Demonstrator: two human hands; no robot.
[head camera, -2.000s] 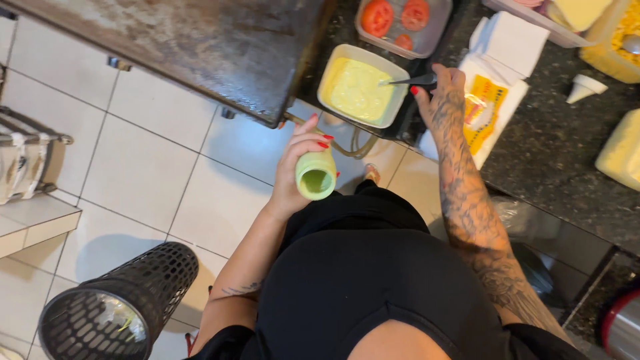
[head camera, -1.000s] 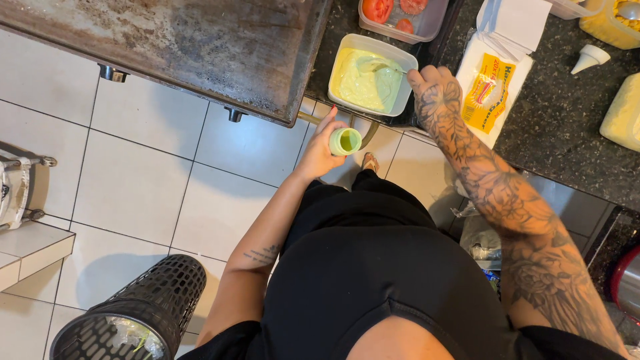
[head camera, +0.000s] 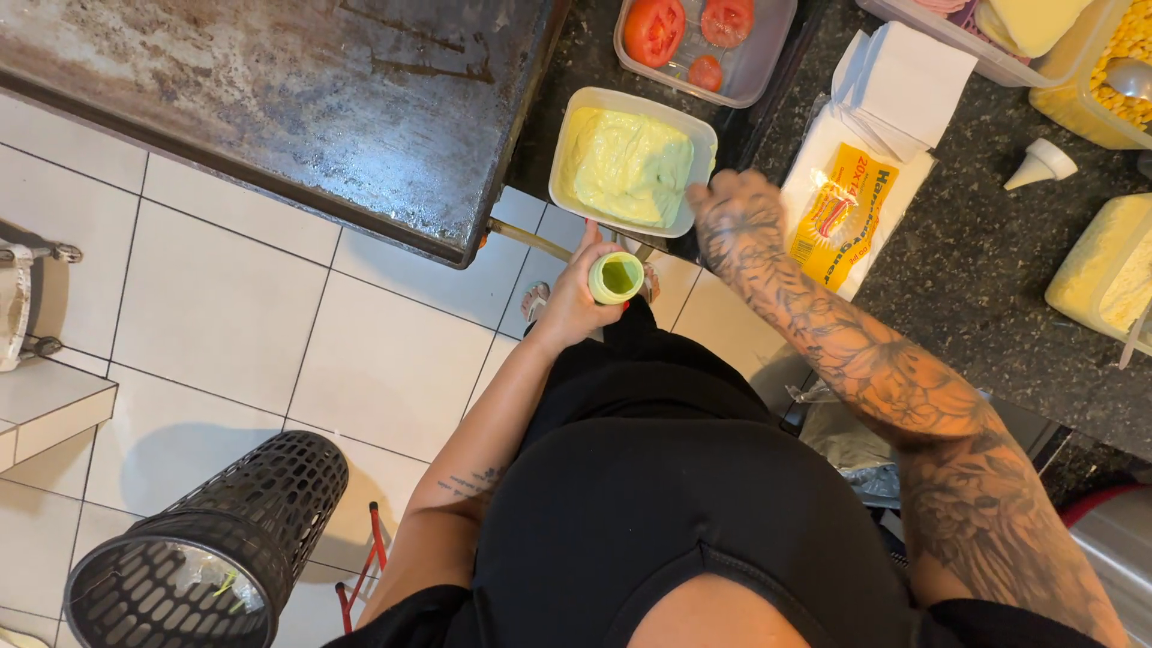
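My left hand is wrapped around a pale green, open-mouthed bottle, held below the near edge of a plastic tub. Pale yellow-green creamy sauce fills much of that tub. At the tub's right side is my right hand, its fingers curled by the rim; the utensil seen in it earlier is hidden or out of sight. A white nozzle cap lies on the dark granite counter to the right.
A griddle spans the upper left. Around the tub are a container of tomato slices, a napkin packet, a corn container and a tub of yellowish food. A black perforated bin stands on the floor.
Two seconds ago my right hand held a dark-handled utensil in the sauce; now the utensil does not show and the hand is lower along the tub's right side. The left hand keeps the bottle.
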